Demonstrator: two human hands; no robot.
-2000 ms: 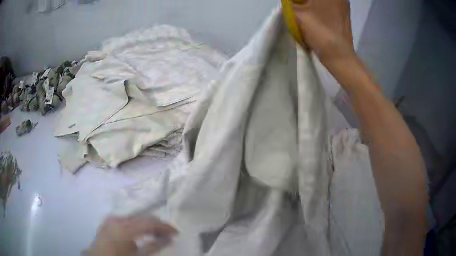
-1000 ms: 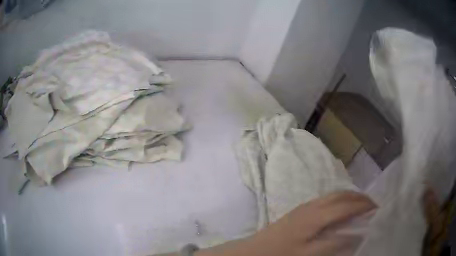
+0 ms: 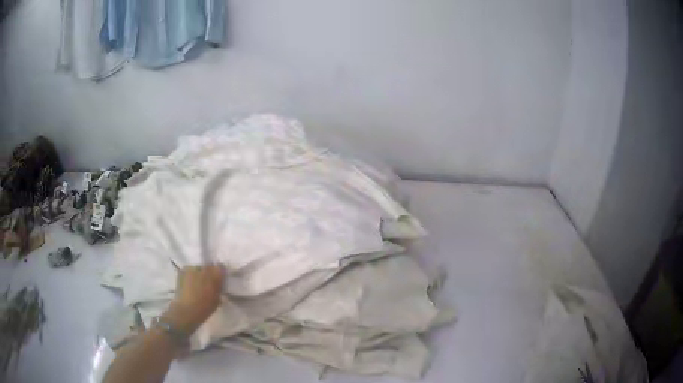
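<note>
A large heap of off-white garment pieces (image 3: 299, 217) lies on the white table in front of me, its layers spread and creased. My left hand (image 3: 198, 292) is at the heap's front left, closed on the edge of the top garment piece, with folds running up from the fingers. A band shows at my left wrist. My right hand is out of the picture. No scissors show.
A pale garment (image 3: 580, 336) lies at the table's right edge. Bundled small cut parts (image 3: 101, 206) with white labels line the wall at left. A blurred green scatter (image 3: 22, 322) lies at far left. Blue and white clothes (image 3: 161, 30) hang above.
The view has swung back left to the heap. My left hand has moved from the garment at the right onto the heap and taken hold of cloth. My right hand has left the picture.
</note>
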